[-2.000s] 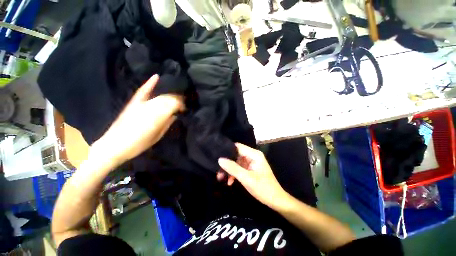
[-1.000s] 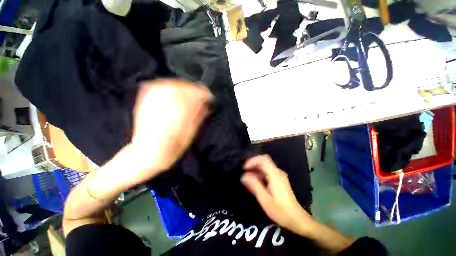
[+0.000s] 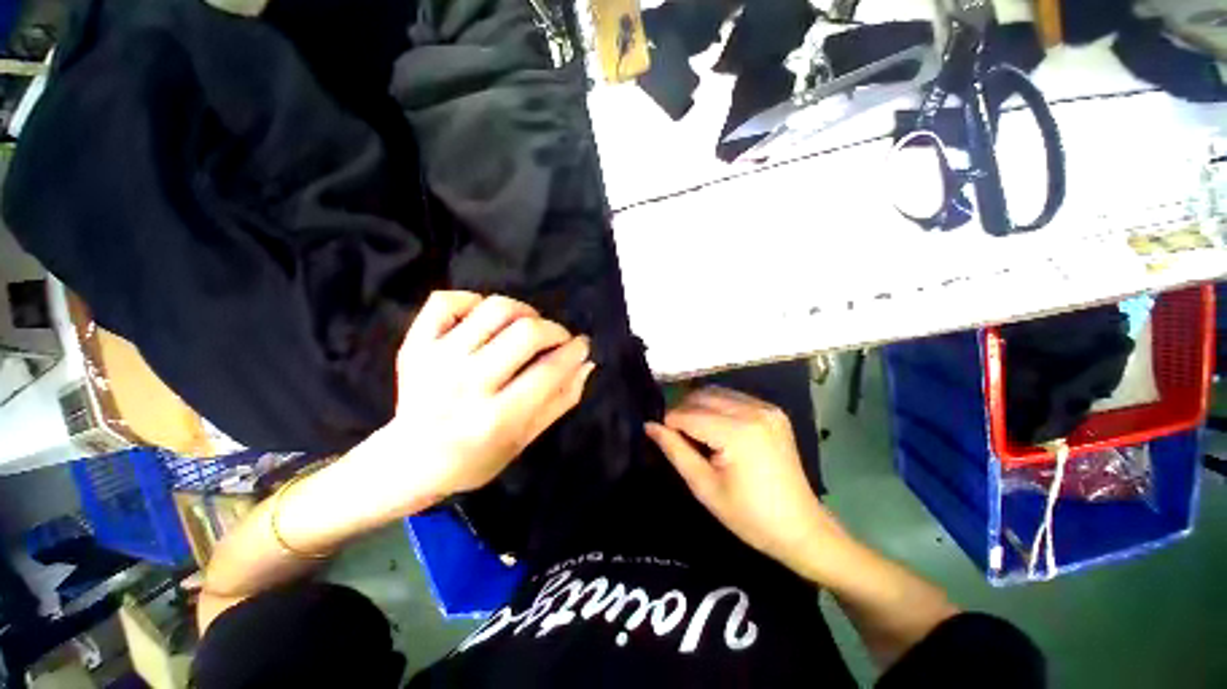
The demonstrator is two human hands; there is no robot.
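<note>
The black garment (image 3: 283, 202) lies in a large heap left of the white table and hangs down over my lap. My left hand (image 3: 491, 390) is on its lower part, palm down, with fingers curled and fingertips at the cloth. My right hand (image 3: 747, 458) is just to the right, below the table's front edge. Its thumb and index finger pinch the garment's edge. The cloth between the hands is dark, and its folds are hard to tell apart.
Shears (image 3: 993, 148) lie on the white table (image 3: 754, 269), with black scraps (image 3: 760, 54) behind. A tan block (image 3: 619, 38) stands at the table's left edge. A red basket (image 3: 1097, 438) sits over a blue crate (image 3: 942, 458) below right. Another blue crate (image 3: 458, 565) is beside my lap.
The bunched cloth between my hands now lies flatter. My left hand has come down lower, and my right hand has closed at the cloth's edge. The view has shifted, with the garment larger at left.
</note>
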